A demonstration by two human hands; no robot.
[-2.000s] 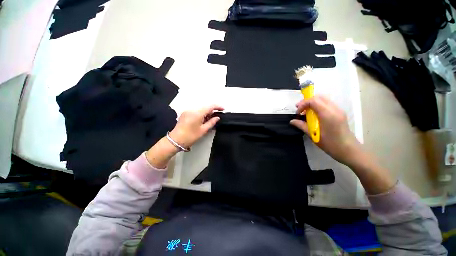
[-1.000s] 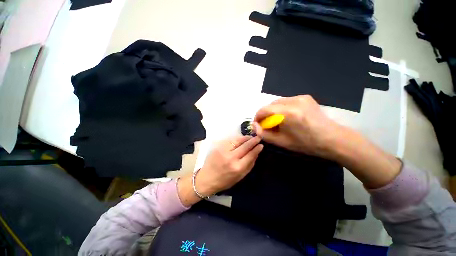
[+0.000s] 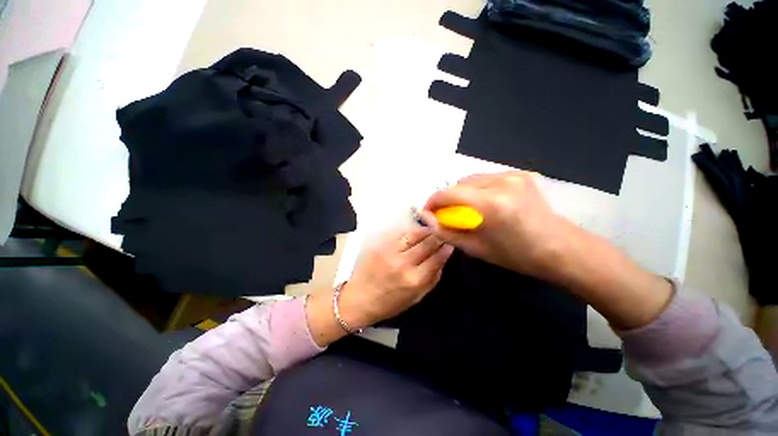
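A black fabric panel [image 3: 495, 332] lies on the pale backing board [image 3: 657, 204] in front of me, with a tab at its right side. My right hand [image 3: 503, 217] is closed round the glue brush [image 3: 459, 218], its yellow handle end pointing up at the camera. The bristles are mostly hidden by my fingers. My left hand [image 3: 397, 277] is at the panel's far left corner, fingertips close together just below the brush; they seem to pinch the panel's edge, but the contact is hidden. The far edge is largely covered by my hands.
A rumpled heap of black panels [image 3: 222, 179] lies at left. Beyond my hands is a stack of black panels [image 3: 546, 111] with shiny streaked edges [image 3: 571, 30]. Black strips [image 3: 742, 204] and another black heap [image 3: 751, 51] lie at right. The table's edge curves at left.
My hands have come together at the panel's left corner from holding its two ends. The brush has swung from lying across my right hand to bristles at the corner. The view has shifted.
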